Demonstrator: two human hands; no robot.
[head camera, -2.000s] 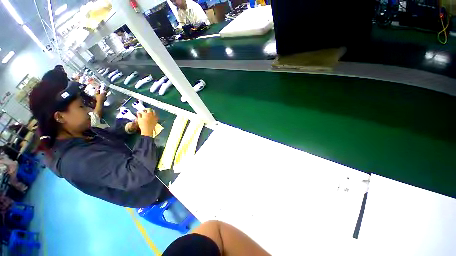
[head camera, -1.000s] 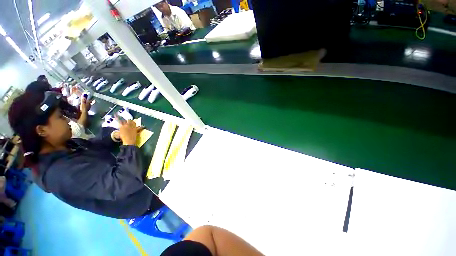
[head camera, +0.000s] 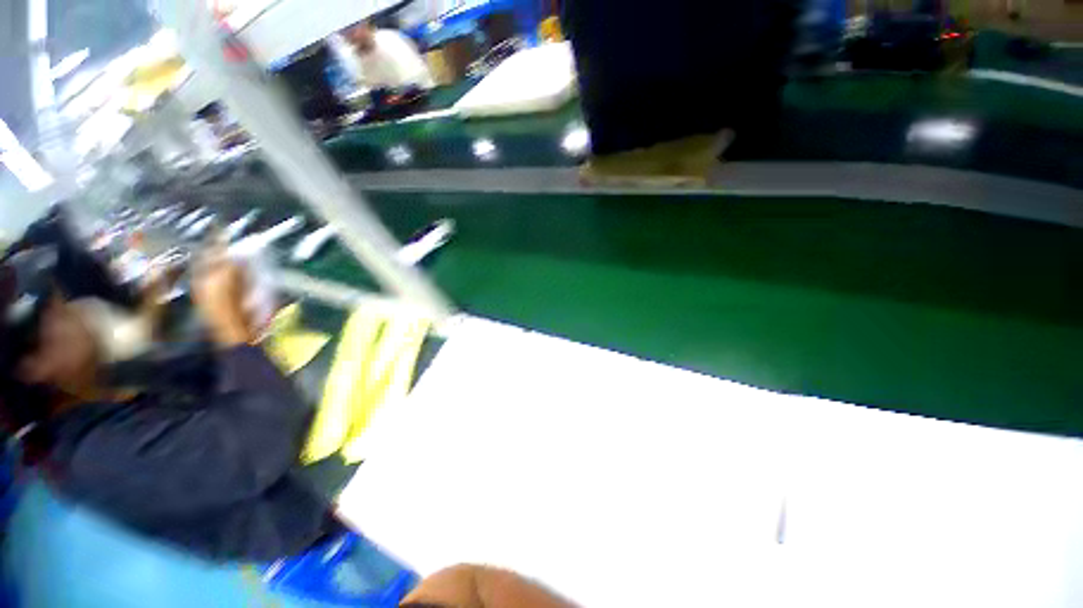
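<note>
White work sheets (head camera: 570, 475) cover the bench in front of me, and the picture is blurred. A thin dark strip (head camera: 781, 520) shows faintly on the white near the right part. Bare skin of my bent arm (head camera: 487, 587) shows at the bottom edge. Neither of my hands can be seen; they are outside the picture.
A green conveyor belt (head camera: 713, 285) runs beyond the sheets, with white devices (head camera: 425, 242) on its left part. Yellow strips (head camera: 368, 374) lie by a slanted white post (head camera: 321, 178). A person in a dark jacket (head camera: 178, 439) sits at left. A black panel (head camera: 677, 71) stands opposite.
The view has turned, so the scene has shifted left and blurred. The neighbour's hand is raised higher. The dark strip looks shorter and fainter. Less of my arm shows.
</note>
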